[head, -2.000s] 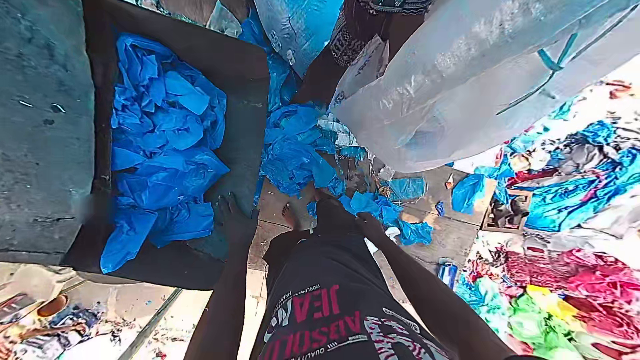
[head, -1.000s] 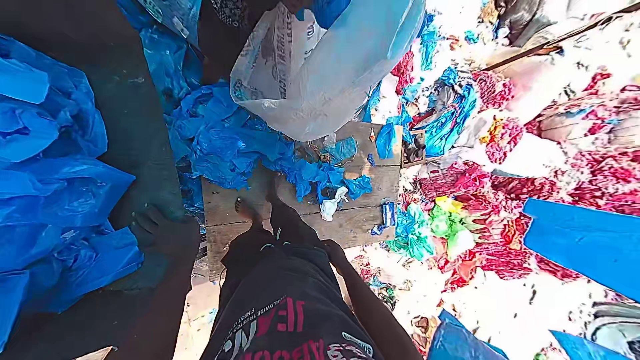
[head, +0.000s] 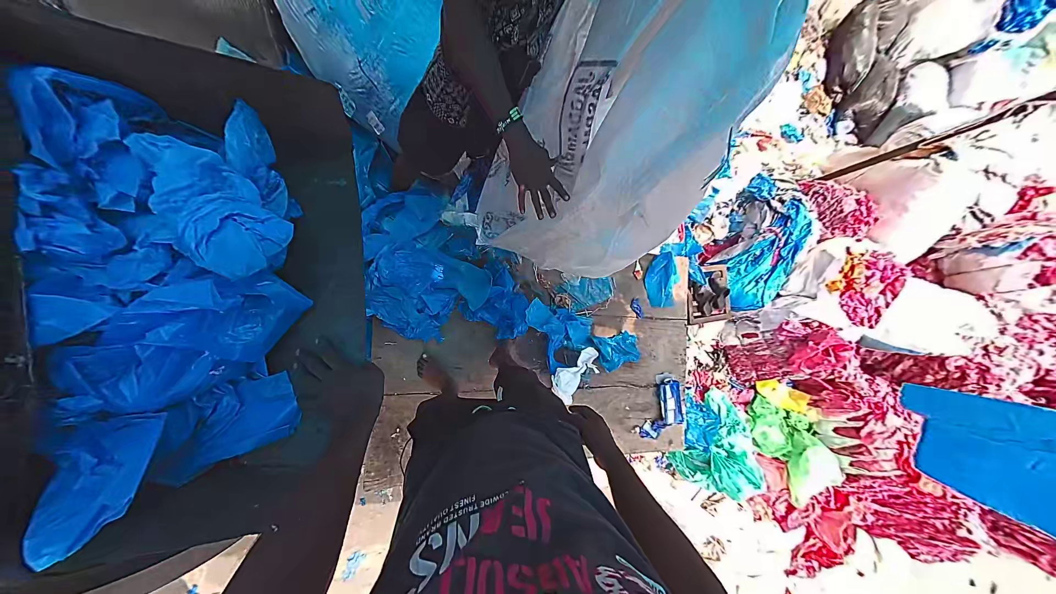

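My left hand point(head: 334, 371) rests with fingers spread on the edge of a dark metal hopper point(head: 326, 289), holding nothing. Crumpled blue plastic sheets point(head: 173, 272) lie in the hopper, to the left of that hand. My right hand point(head: 584, 421) hangs by my thigh, against my dark clothing; its fingers are too dark to make out. More blue plastic point(head: 421, 280) is heaped on the wooden boards point(head: 635, 363) in front of my feet. A crumpled white piece of plastic point(head: 575, 375) lies beside the blue scraps.
Another person's hand point(head: 536, 173) with a green wristband touches a large translucent sack point(head: 643, 165) ahead. A blue sack point(head: 371, 49) stands beyond the hopper. Red plastic scraps point(head: 874, 445), a green bag point(head: 726, 445) and a flat blue panel point(head: 990, 454) are at the right.
The large translucent sack has shifted, and the other person's arm and hand now show beside it. My left hand stays at the hopper's edge.
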